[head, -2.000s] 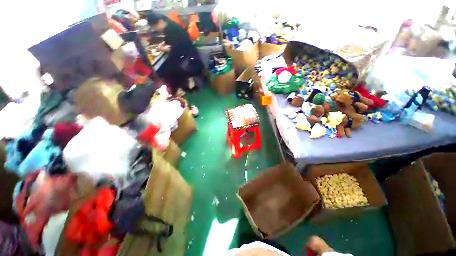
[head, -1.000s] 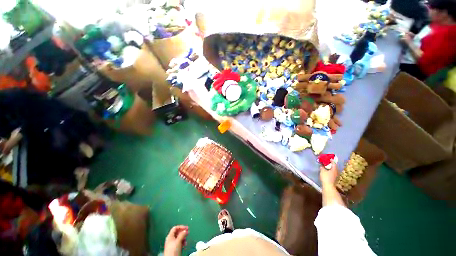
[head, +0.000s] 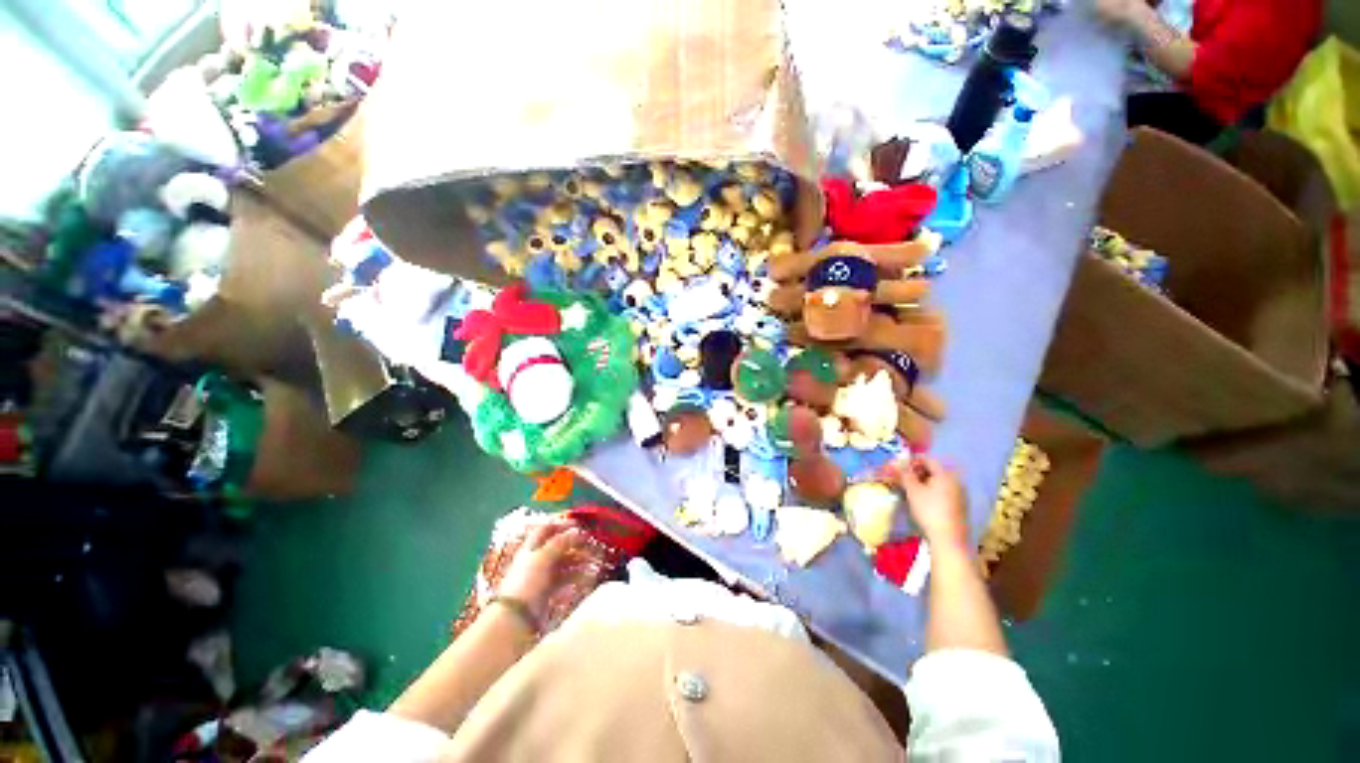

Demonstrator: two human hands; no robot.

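Observation:
My right hand (head: pixel 931 495) is over the table's front right part, its fingertips beside a pale yellow plush toy (head: pixel 870 511). It is too blurred to tell whether the fingers grip anything. A red-and-white plush piece (head: pixel 901 562) lies on the table just below that hand. Another pale yellow plush (head: pixel 807 534) lies to the left. My left hand (head: pixel 545 558) is low at the left, on or just over the woven seat of the red stool (head: pixel 485 574); its grip is unclear. Brown plush bears (head: pixel 838 306) and a green wreath (head: pixel 555 380) with a red bow lie farther back.
A tipped carton (head: pixel 582 82) spills small blue-and-yellow plush toys (head: pixel 671 224) on the grey-blue table (head: pixel 996 358). A black bottle (head: pixel 990 87) stands behind. Floor cartons (head: pixel 1178 313) are at the right, one with beige pieces (head: pixel 1014 499). A person in red (head: pixel 1256 57) is at the upper right.
The view has moved up to the table. The red-and-white piece, earlier at my right hand, lies on the table, and that hand is at the yellow plush. My left hand has reached the stool.

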